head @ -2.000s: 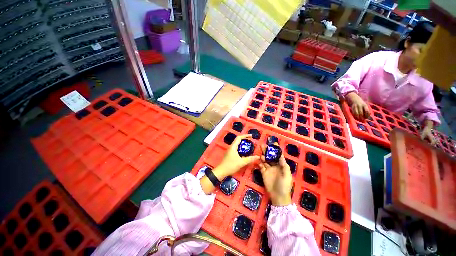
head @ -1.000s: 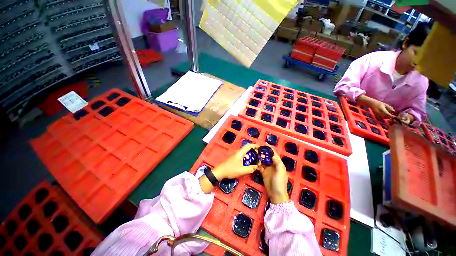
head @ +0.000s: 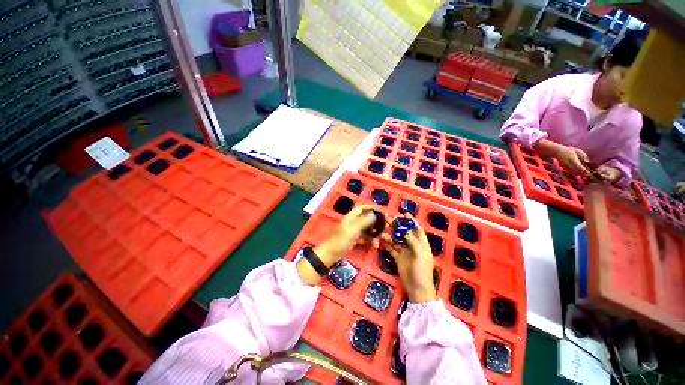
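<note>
My left hand (head: 347, 234) holds a small dark watch-like unit (head: 374, 223), its face dark and turned partly away. My right hand (head: 412, 259) holds a second unit (head: 403, 229) that shows a blue-white glow. The hands are side by side above the red-orange working tray (head: 492, 257), whose square pockets hold many black units. Some units nearer me look shiny, as if covered with film. Several pockets of this tray are empty. My hands and sleeves hide part of its middle.
A filled tray (head: 460, 167) lies just beyond. A mostly empty tray (head: 169, 218) is at left, a filled tray (head: 45, 342) at lower left. A clipboard (head: 284, 137) lies behind. A tilted tray (head: 631, 256) and cables are at right. A person in pink (head: 574, 113) works at another tray.
The unit in my left hand has turned and its glow no longer shows. My hands came together, then moved slightly apart. The other person's hands moved closer together.
</note>
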